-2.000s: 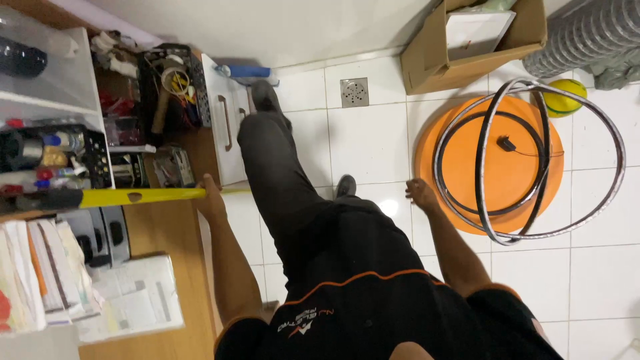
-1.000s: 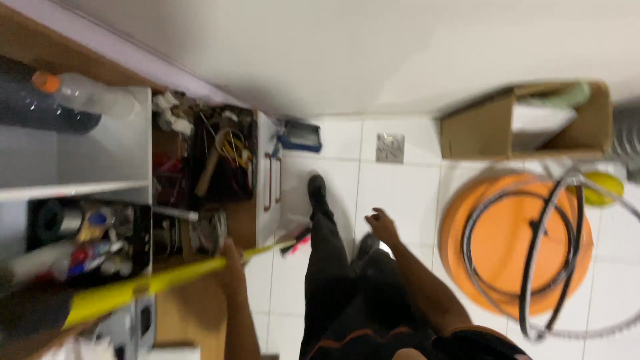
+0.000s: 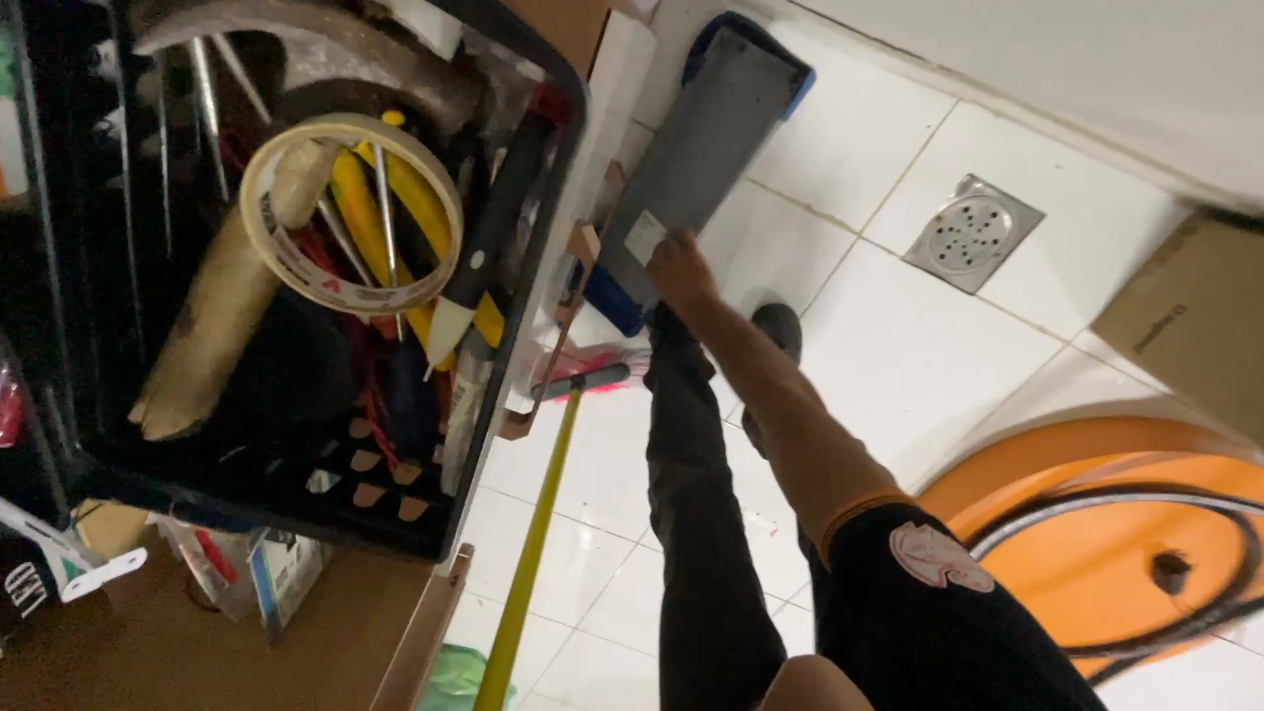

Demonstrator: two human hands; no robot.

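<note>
A long grey item with blue ends (image 3: 706, 148), possibly a dustpan, leans or lies beside the white drawer fronts. My right hand (image 3: 681, 267) is at its lower part with curled fingers, near a white label; whether they grip it is unclear. To the left of my legs stands a broom with a yellow handle (image 3: 538, 533) and pink bristles (image 3: 602, 370), its head low by the drawers. The handle runs out of view at the bottom edge. My left hand is out of view.
A black crate (image 3: 454, 523) holds a hammer, a tape roll (image 3: 351, 212) and several tools at the left. Metal drawer handles (image 3: 583, 247) stick out. A floor drain (image 3: 973, 235), cardboard box (image 3: 1185, 326) and orange disc with rims (image 3: 1096, 523) are at the right.
My right hand has moved from beside my body to the grey and blue item. My left hand, earlier on the yellow handle, has left the view. The view has moved much closer to the crate.
</note>
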